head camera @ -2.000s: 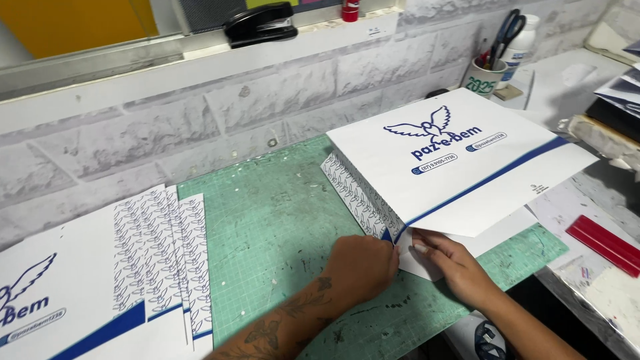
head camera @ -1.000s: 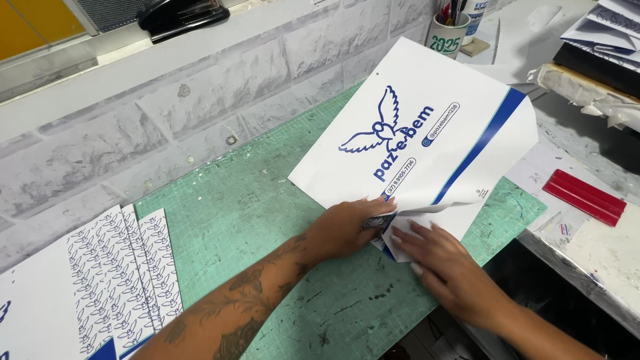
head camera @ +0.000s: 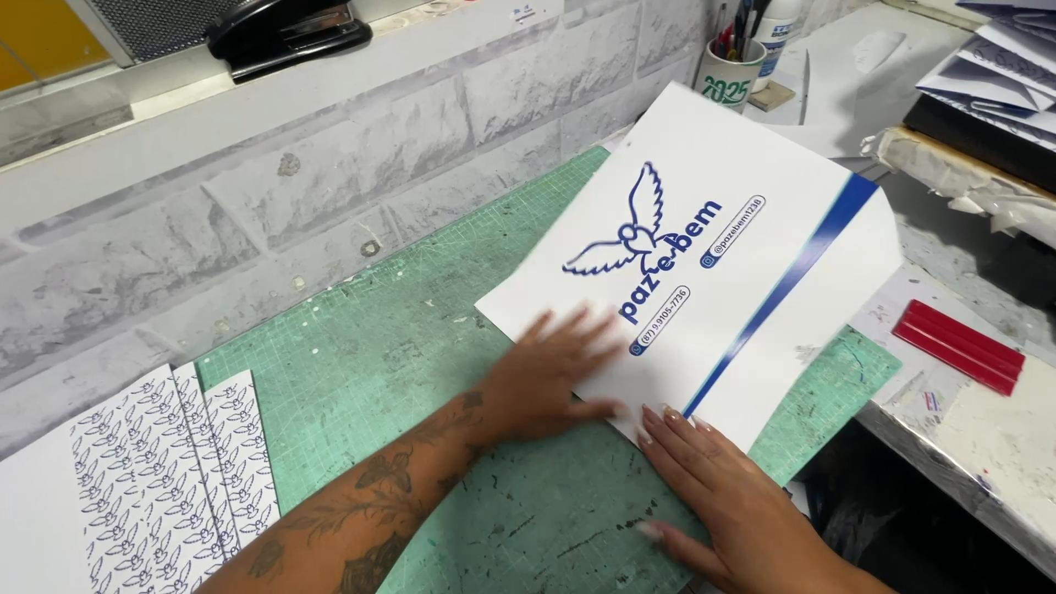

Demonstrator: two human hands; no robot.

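A white printed paper piece (head camera: 742, 173) with a winged figure and a blue stripe lies turned at an angle on the green cutting mat (head camera: 371, 330); it looks like a folded paper bag. My left hand (head camera: 553, 375), blurred and with fingers spread, is over its lower left edge; whether it touches the paper cannot be told. My right hand (head camera: 709, 487) rests its fingertips on the paper's bottom corner, beside the blue stripe, thumb apart over the mat. At the left lie overlapping printed sheets (head camera: 148, 462) with a winged pattern.
A red plastic squeegee (head camera: 959, 345) lies on the right-hand surface. Behind the paper stand a mug (head camera: 730, 78) of pens and a white bottle (head camera: 775, 37). A black stapler (head camera: 285, 37) sits on the ledge above the brick-patterned wall. Folded papers (head camera: 1002, 66) are piled at upper right.
The printed piece has turned on the mat and now lies flatter. Both hands were together at its near edge; my left hand has come away from that grip and spread its fingers.
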